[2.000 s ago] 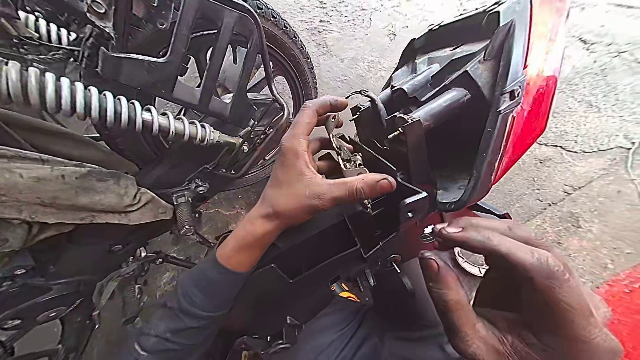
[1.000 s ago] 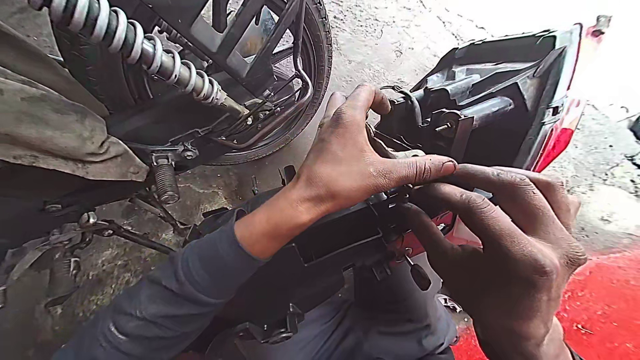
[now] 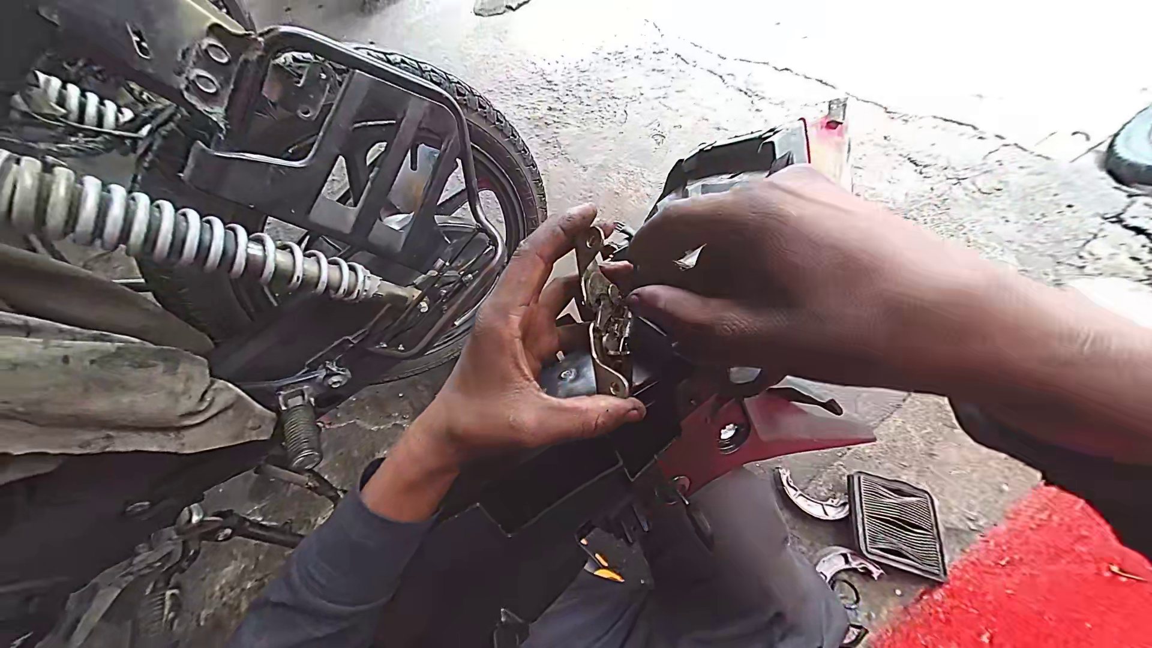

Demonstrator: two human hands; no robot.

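My left hand (image 3: 517, 360) holds a metal latch bracket (image 3: 607, 315) between thumb and fingers, above a black plastic motorcycle tail section (image 3: 558, 477). My right hand (image 3: 765, 270) is at the bracket's right side, its thumb and fingertips close against it; whether it pinches anything is hidden. The tail section lies across my lap, with a red body panel (image 3: 765, 432) below my right hand and the red-and-clear tail light end (image 3: 828, 144) beyond it.
A motorcycle's rear wheel (image 3: 531, 171), coil shock spring (image 3: 162, 225) and black rack frame (image 3: 360, 162) stand at left. On the ground at lower right lie an air filter (image 3: 897, 525), brake shoes (image 3: 813, 495) and a red cloth-like surface (image 3: 1035, 576).
My right hand has moved from the lower right of the bracket to its upper right, now reaching across the tail section. My left hand keeps hold of the bracket. The view has shifted.
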